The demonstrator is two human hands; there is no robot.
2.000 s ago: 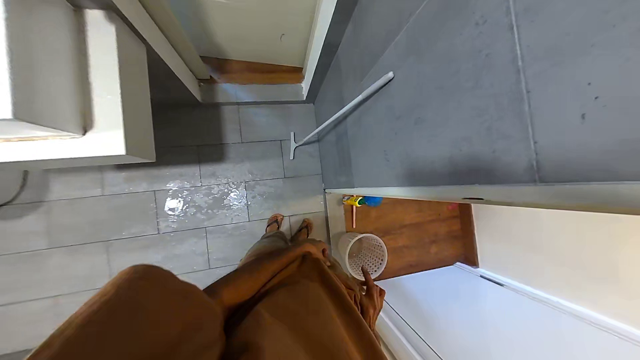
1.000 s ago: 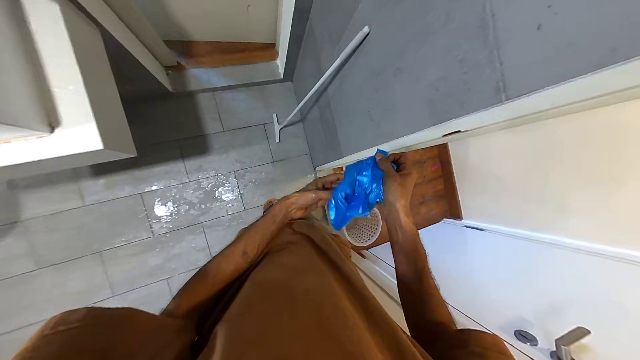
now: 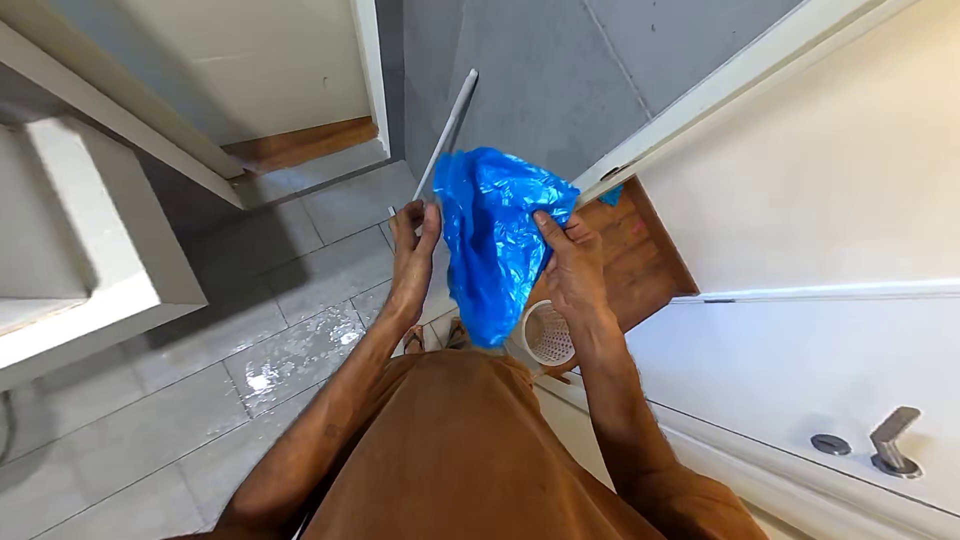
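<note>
A crumpled blue plastic bag [image 3: 499, 240] hangs in front of my body. My right hand [image 3: 574, 259] pinches its right edge between thumb and fingers. Just off the bag's left edge is my left hand [image 3: 414, 244], thumb and fingers curled close to each other; whether it grips a bit of the plastic cannot be told. Below and right of the bag, a white perforated plastic basket [image 3: 549, 334] stands by the doorway, partly hidden by my right forearm.
A white-handled floor squeegee [image 3: 450, 127] leans on the grey tiled wall. Water lies on the grey floor tiles [image 3: 292, 360]. A white door with a metal handle [image 3: 892, 442] is at the right, a white basin or ledge [image 3: 112, 225] at the left. A small blue item [image 3: 612, 196] rests on the wooden floor.
Two seconds ago my right hand was at the basket. One second ago both hands were at the bunched blue bag; now it is spread wider and my left hand is at its left side.
</note>
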